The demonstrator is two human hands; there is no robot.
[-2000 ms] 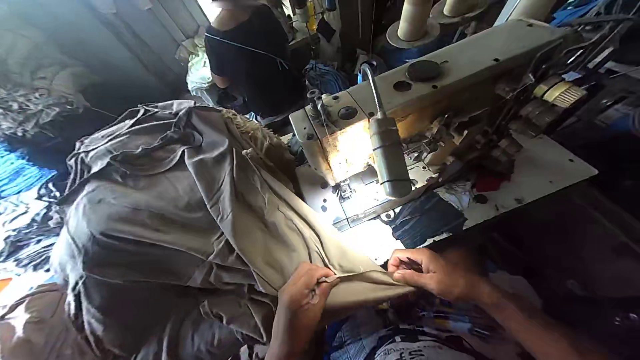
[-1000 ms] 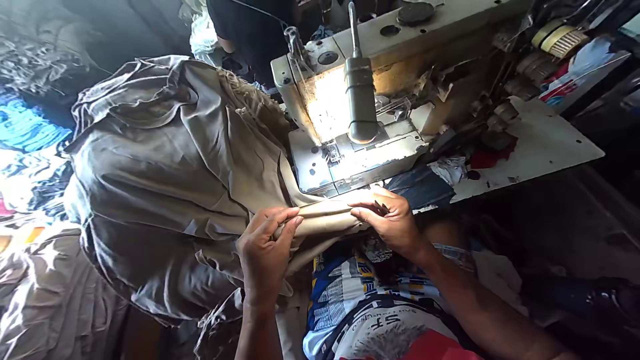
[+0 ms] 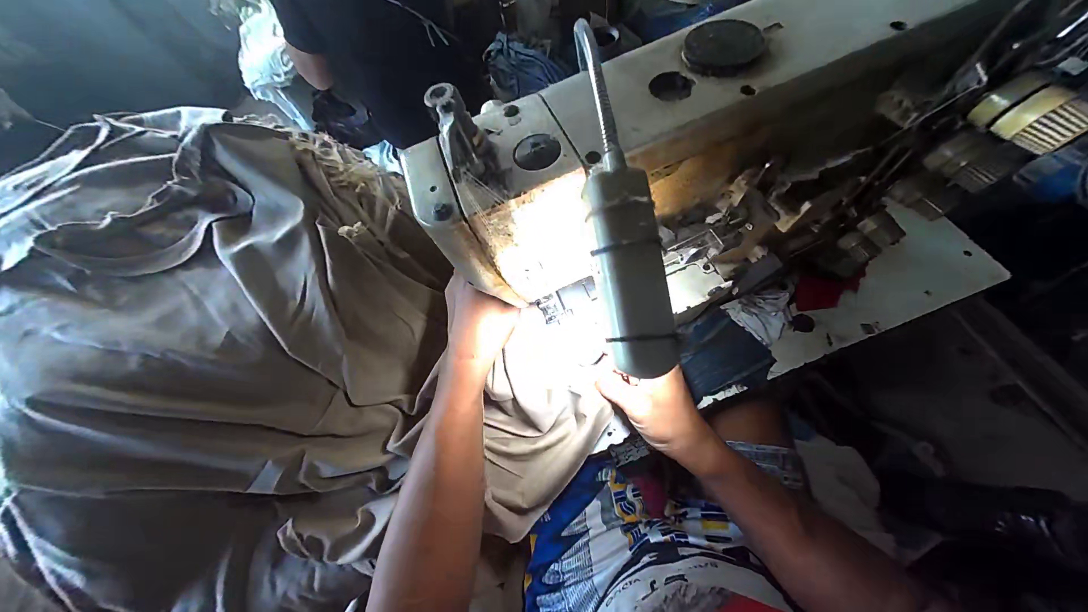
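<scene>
Beige fabric (image 3: 544, 433) runs from a big pile on the left up onto the bed of an industrial sewing machine (image 3: 739, 110). My left hand (image 3: 483, 319) lies on the fabric just left of the brightly lit presser foot (image 3: 554, 308), its fingers partly hidden by the machine head and washed out by glare. Below the lamp, my right hand (image 3: 654, 408) pinches the fabric's edge between thumb and fingers, partly covered by the grey lamp housing (image 3: 629, 272). Where the cloth meets the needle is too bright to make out.
The large fabric pile (image 3: 212, 340) fills the left side. A person in dark clothing (image 3: 374, 59) is behind the machine. Dark cloth (image 3: 727, 353) and a red scrap (image 3: 824, 289) lie on the machine table (image 3: 935, 272). Thread cones or spools (image 3: 1037, 115) sit at right.
Both hands have moved from in front of the machine up to its needle area, carrying the fabric's edge onto the bed. The view has shifted closer to the machine.
</scene>
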